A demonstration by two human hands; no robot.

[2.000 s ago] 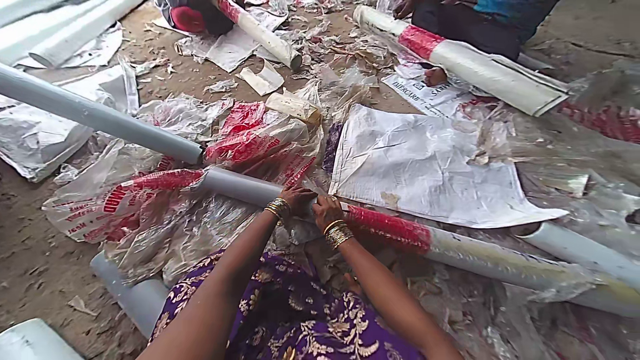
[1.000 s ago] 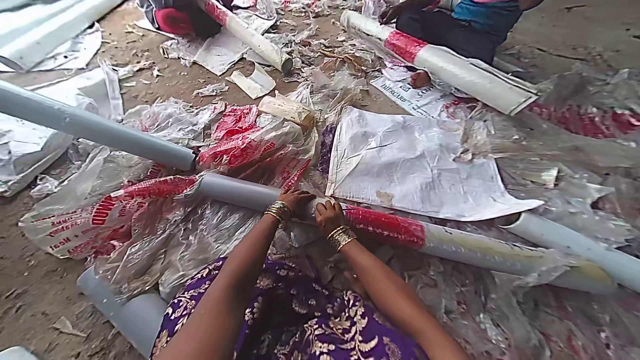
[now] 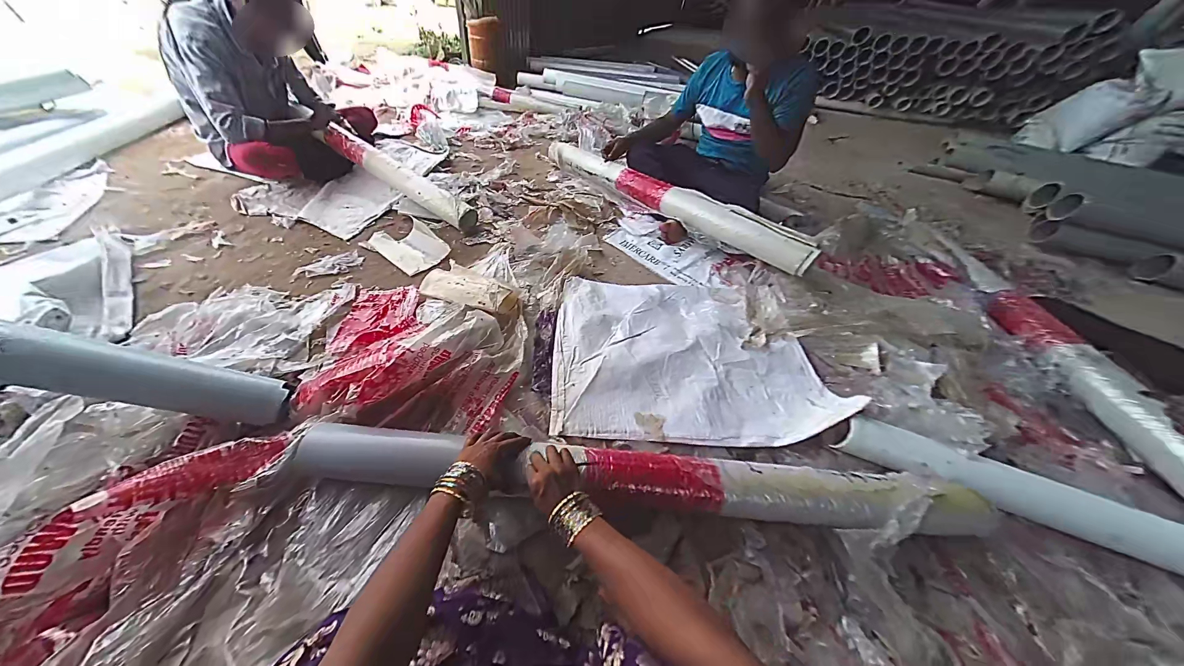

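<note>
A grey plastic pipe (image 3: 379, 453) lies crosswise before me, its right part wrapped in clear and red plastic film (image 3: 655, 478). My left hand (image 3: 495, 458) rests on the pipe close to the wrapping's left edge. Right beside it, my right hand (image 3: 555, 476) has its fingers bent over that edge of the wrapping. Both wrists carry bangles. What lies under the fingers is hidden. Behind the pipe a white woven sheet (image 3: 684, 361) is spread on loose film.
Another grey pipe (image 3: 139, 370) points in from the left, and one (image 3: 1008, 490) lies at right. Crumpled printed film (image 3: 398, 351) covers the ground. Two people sit farther back with wrapped pipes (image 3: 416, 185). Pipes (image 3: 925, 69) are stacked at the back right.
The view has tilted up and shows more of the background. Both hands stay at the same edge of the wrapping, with only small shifts of the fingers.
</note>
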